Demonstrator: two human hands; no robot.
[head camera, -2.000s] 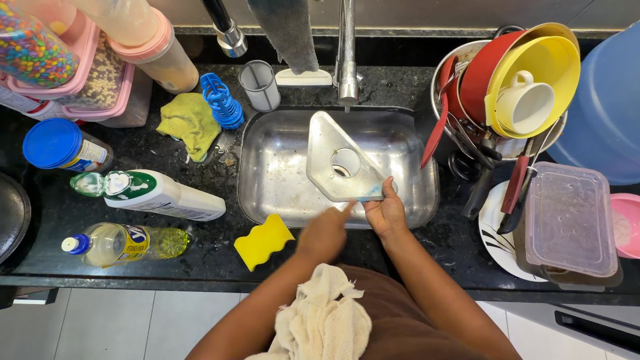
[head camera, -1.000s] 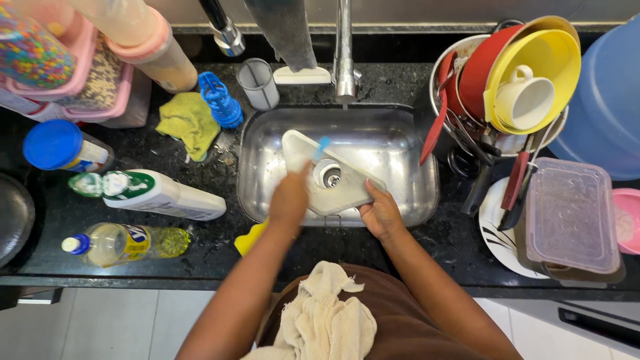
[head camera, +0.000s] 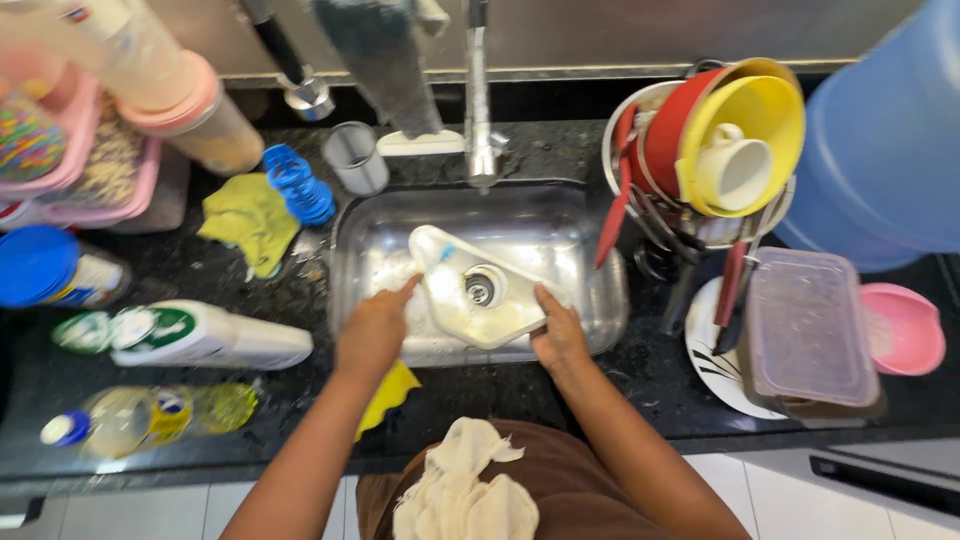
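Observation:
Over the steel sink (head camera: 375, 214), my right hand (head camera: 559, 330) grips a whitish, roughly triangular piece (head camera: 457, 319) by its right end. The piece is tilted, and the drain (head camera: 478, 289) shows through its round hole. My left hand (head camera: 379, 326) is at the left edge of the piece with curled fingers, seemingly around a slim brush whose handle is hard to make out. Blue bristles (head camera: 448, 252) show against the upper left of the piece. Above the sink stands the faucet (head camera: 482, 161); a yellow sponge (head camera: 386, 397) lies partly behind my left forearm.
Left of the sink are a green cloth (head camera: 251, 217), a blue plastic part (head camera: 300, 187), a grey cup (head camera: 356, 159), a white bottle (head camera: 240, 337) and a clear bottle (head camera: 172, 412). Rightward are stacked bowls (head camera: 667, 142), a plate (head camera: 705, 322) and a lidded container (head camera: 814, 330).
The blue bristles have moved from the piece's lower right end to its upper left, with my left hand shifting left. My right hand still holds the right end; the piece has changed its tilt.

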